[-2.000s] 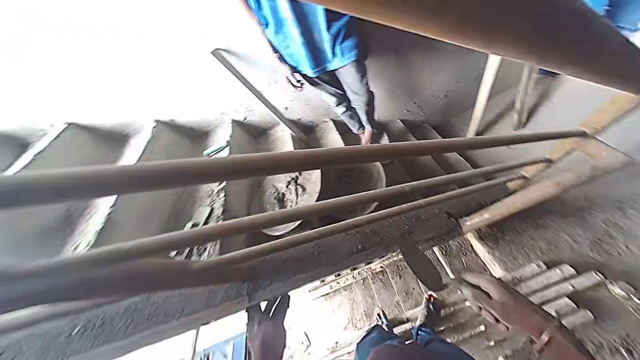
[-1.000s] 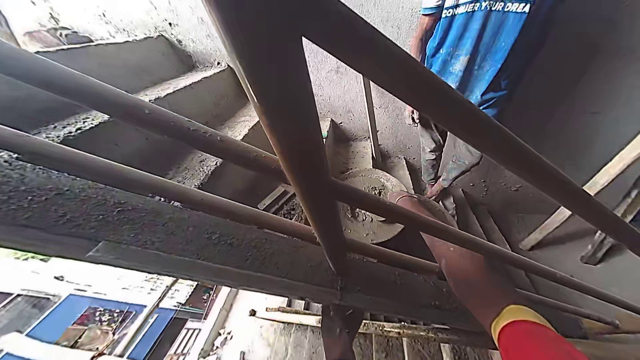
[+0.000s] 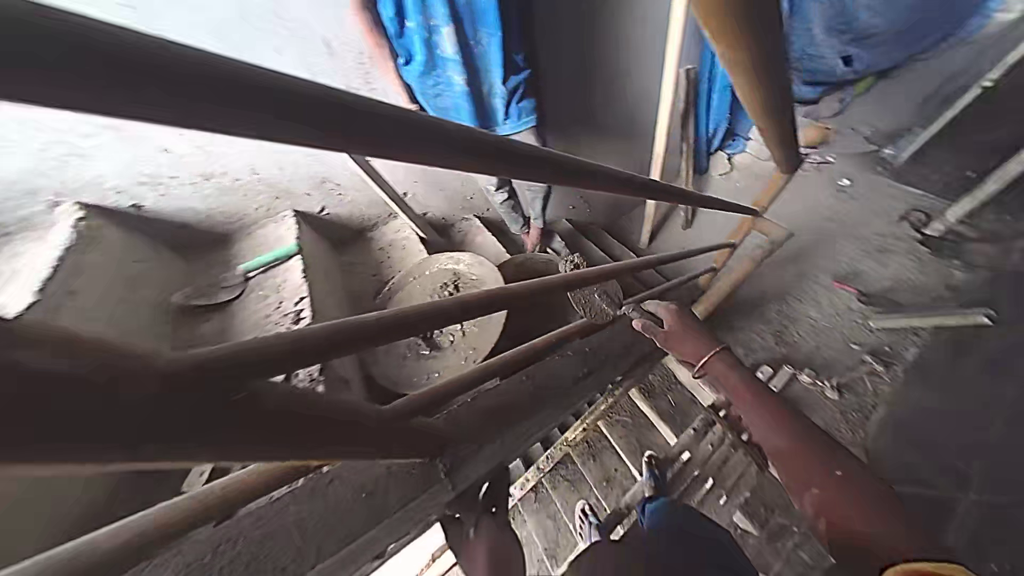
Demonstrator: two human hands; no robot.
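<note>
My right hand [image 3: 668,324] grips the handle of a trowel [image 3: 596,298], whose blade carries wet mortar, close to the lower railing bars. To its left, beyond the bars, a round pan of mortar [image 3: 472,344] rests on the stairs, with a second, darker container [image 3: 532,276] beside it. My left hand [image 3: 484,520] is low in the view, dark and blurred beside the stair edge; its fingers cannot be made out. Another trowel with a green handle [image 3: 268,260] lies on a step farther left.
Metal railing bars [image 3: 448,308] cross between me and the concrete steps [image 3: 232,232]. A person in a blue shirt [image 3: 456,72] stands behind the pans. Below are my feet on wooden planks [image 3: 612,456]. Timber poles [image 3: 666,120] lean at the back; debris lies on the right floor.
My right arm, reaching through the railing toward the pan a second ago, is now back on the near side with a loaded trowel in view. The view has swung strongly.
</note>
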